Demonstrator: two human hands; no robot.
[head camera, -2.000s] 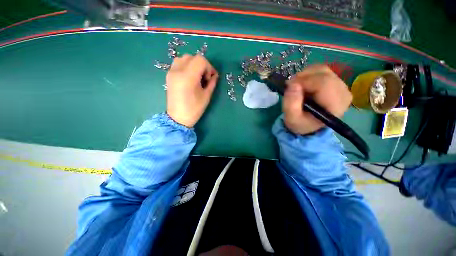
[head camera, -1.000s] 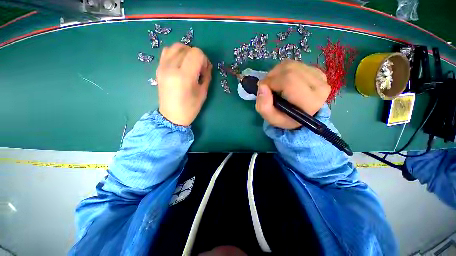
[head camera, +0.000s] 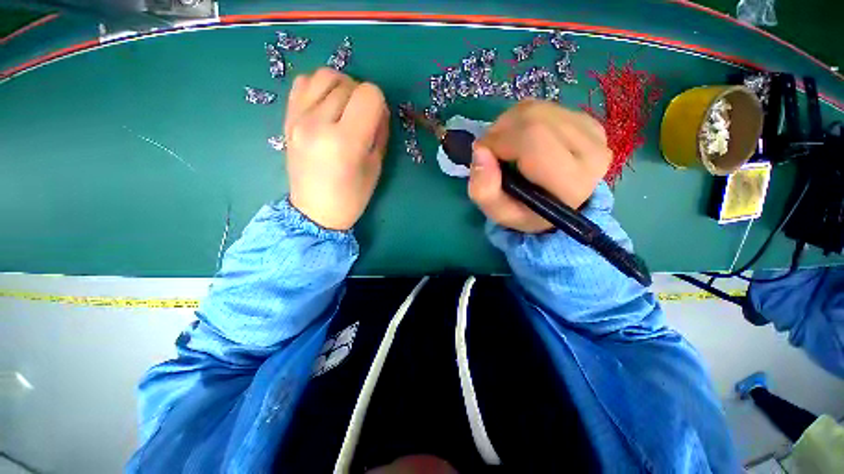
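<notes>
My right hand (head camera: 541, 162) holds a soldering iron (head camera: 574, 225) by its black handle. The iron's coppery tip points left, at the upper end of a short column of small circuit board assemblies (head camera: 413, 148). A white pad (head camera: 453, 167) lies partly under the iron and my right hand. My left hand (head camera: 335, 148) is closed, knuckles up, left of that column; whether it holds anything is hidden. More assemblies lie in a cluster (head camera: 477, 76) beyond the pad and loose (head camera: 278, 60) beyond my left hand. Thin solder wire (head camera: 225, 238) shows at the left.
Red lead wires (head camera: 626, 116) lie right of my right hand. A yellow pot (head camera: 689, 130) with whitish lumps, a square sponge (head camera: 746, 193), a black stand (head camera: 785, 111) and cords are at the right. A red-edged strip runs along the far side. A person's blue sleeve (head camera: 803, 310) shows at the right edge.
Since the first frame, the iron and my right hand have moved left, its tip coming to the short column. The red wires show more fully. The view has shifted slightly toward me.
</notes>
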